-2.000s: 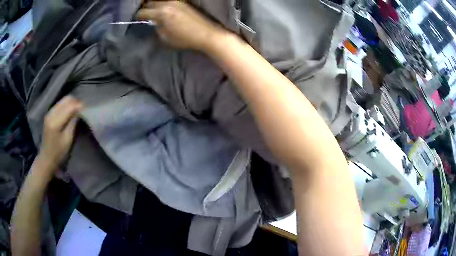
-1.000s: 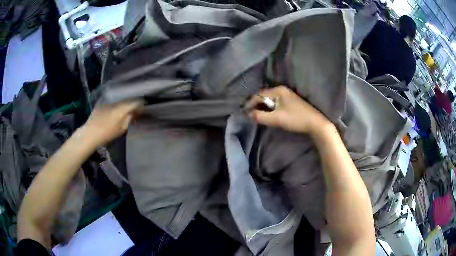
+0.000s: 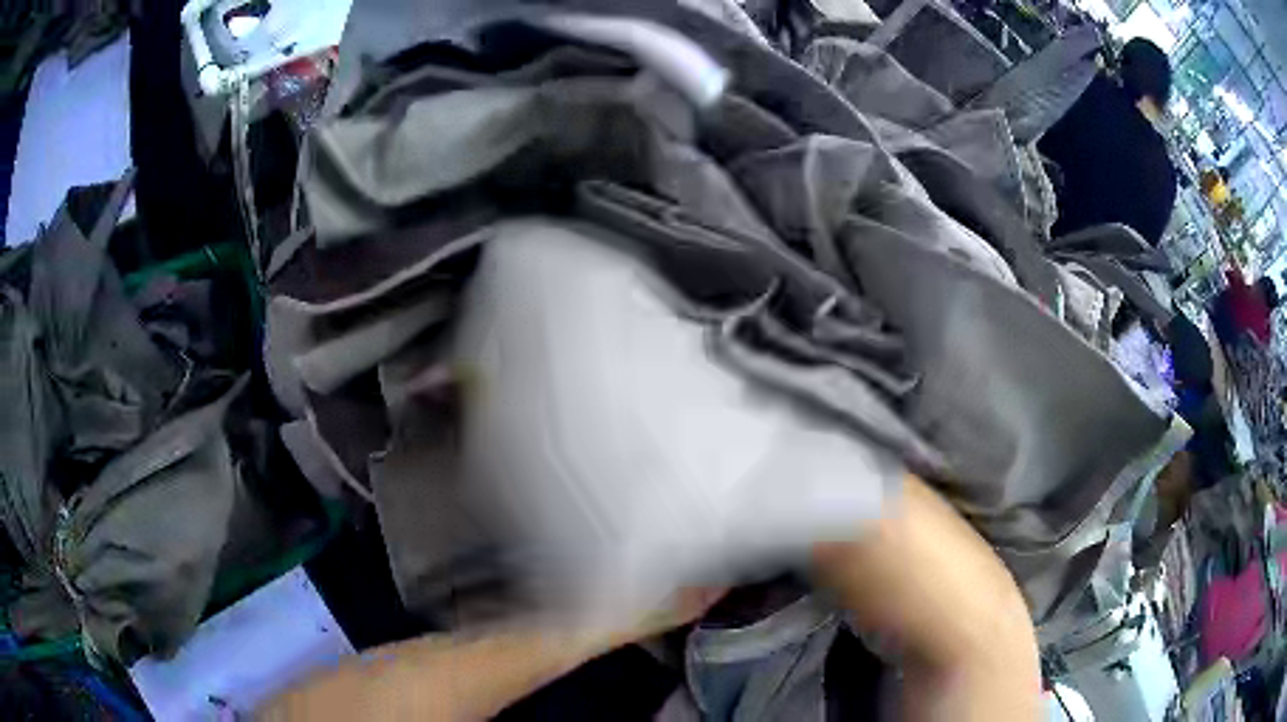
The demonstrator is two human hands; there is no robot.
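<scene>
A large heap of grey-brown garments [image 3: 988,381] fills the middle of the view. A pale grey cloth piece [image 3: 607,423], strongly blurred, lies over its centre and in front of my hands. My left forearm [image 3: 466,674] comes in from the bottom left and reaches the pale cloth's lower edge; the hand is blurred and mostly hidden. My right forearm [image 3: 946,600] rises from the bottom right, and its hand is hidden at the pale cloth's right end. The fingers of both hands cannot be made out.
A green-framed bin [image 3: 212,571] with more grey garments [image 3: 134,522] stands at left. White boards [image 3: 247,649] lie lower left and upper left. A white frame [image 3: 275,43] is at the top left. A person in dark clothes [image 3: 1115,155] is at the upper right; white machine parts [image 3: 1136,656] are lower right.
The folded strip held between both hands is no longer seen. A pale blurred cloth now covers the centre. Both forearms have moved lower, the left one to the right, and the heap has been rearranged.
</scene>
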